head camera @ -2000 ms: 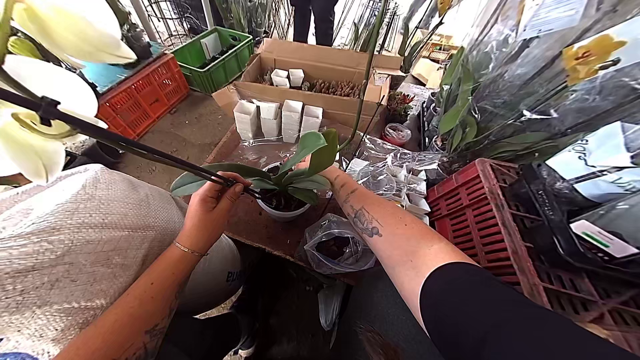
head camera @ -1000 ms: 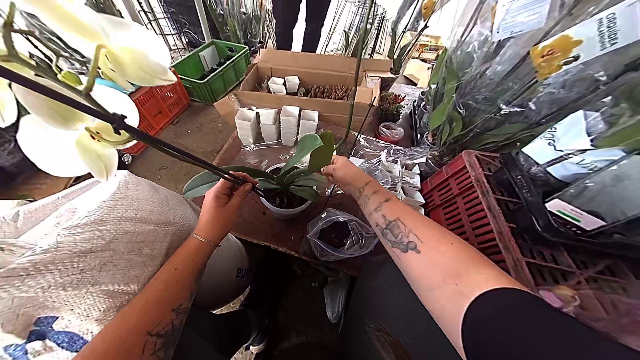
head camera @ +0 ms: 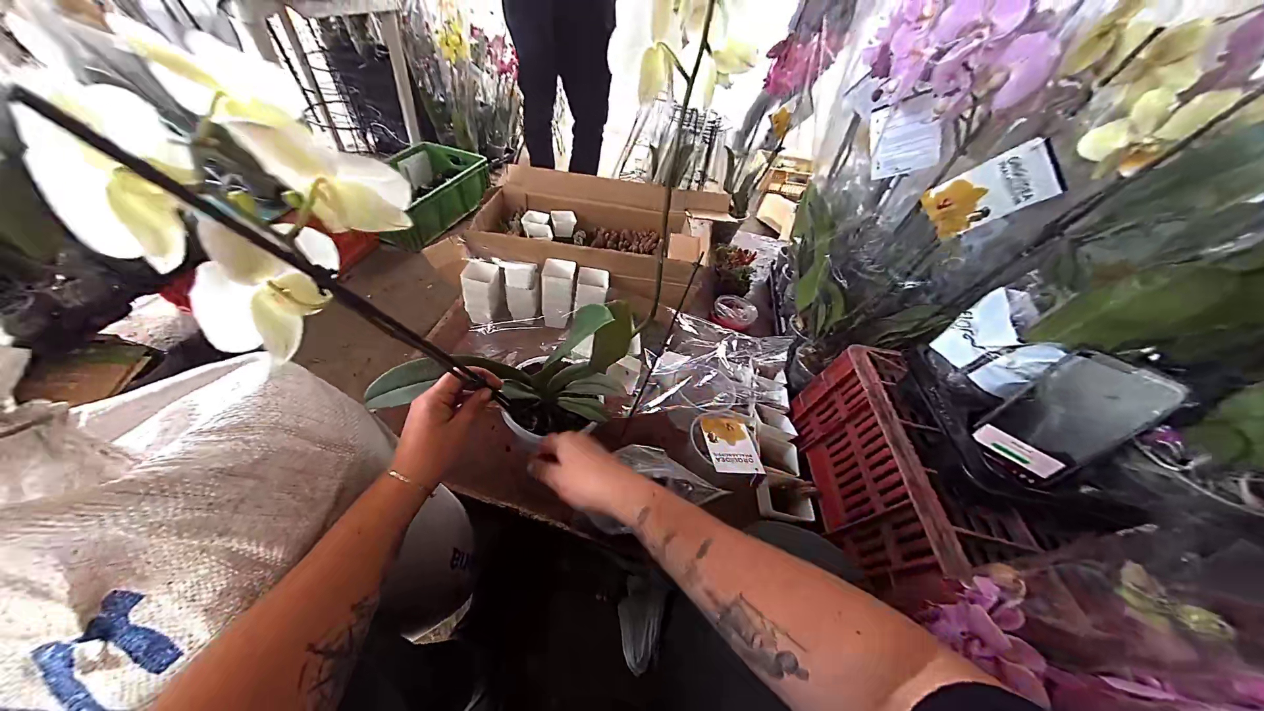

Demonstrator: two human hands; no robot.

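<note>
A potted orchid with broad green leaves [head camera: 568,380] stands in a white pot [head camera: 521,432] on a low brown table [head camera: 464,464]. Its dark stem leans up to the left, bearing large white flowers [head camera: 267,197]. My left hand [head camera: 446,420] is closed around the lower part of that stem, left of the leaves. My right hand [head camera: 573,466] is at the front right rim of the pot, fingers bent; whether they hold anything is hidden. Just beyond that hand lies a clear plastic bag [head camera: 671,474], partly covered by my wrist.
White square pots [head camera: 558,291] stand behind the orchid, before a cardboard box [head camera: 592,252]. A red crate [head camera: 869,454] and a phone [head camera: 1081,410] are at the right, near wrapped orchids. A large woven sack [head camera: 197,494] fills the left. A person [head camera: 560,79] stands beyond the box.
My right hand has moved from the right side of the leaves down to the pot's front rim. My left hand still holds the stem. The view has tilted up somewhat.
</note>
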